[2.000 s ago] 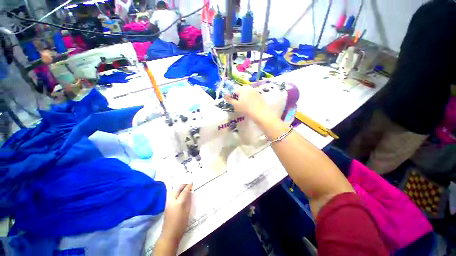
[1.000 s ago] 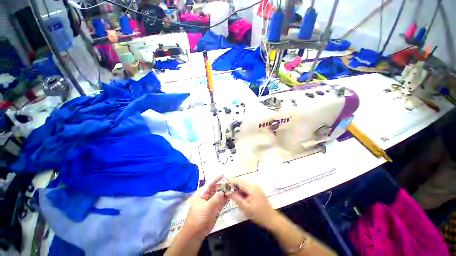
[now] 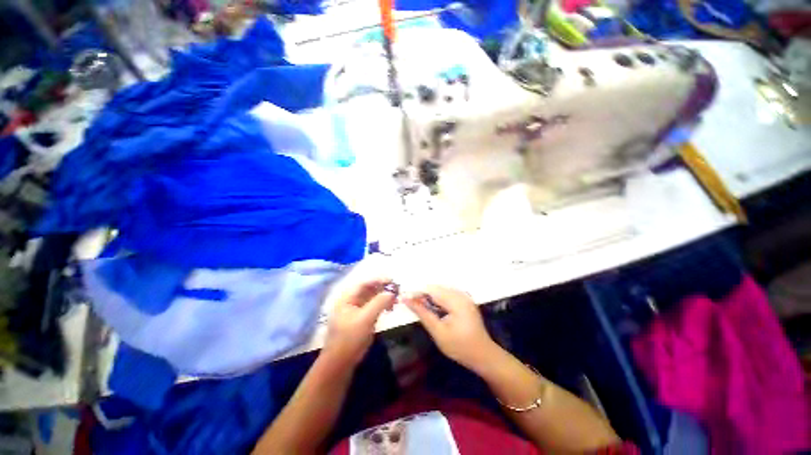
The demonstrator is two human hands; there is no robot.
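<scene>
My left hand [image 3: 354, 320] is at the table's front edge with a tiny dark metal part [image 3: 391, 288] between its fingertips, perhaps a bobbin or bobbin case. My right hand [image 3: 455, 327] is close beside it, fingertips bent inward, with a small dark object [image 3: 434, 307] against its fingers, perhaps thread snips. The white sewing machine [image 3: 569, 133] stands behind my hands, its needle area up and slightly right of them. Royal blue cloth [image 3: 240, 213] lies crumpled left of the needle, with pale grey-blue cloth [image 3: 258, 311] under and in front of it.
The white table [image 3: 569, 258] has its front edge just by my hands. An orange-handled stick [image 3: 388, 22] stands at the machine head's left end. A yellow bar [image 3: 712, 182] lies at the right. Bright pink cloth [image 3: 725, 369] hangs below the table at the right.
My right hand has come down from the top of the machine to my left hand. Both hands now hold small items at the table edge. The view has tilted downward.
</scene>
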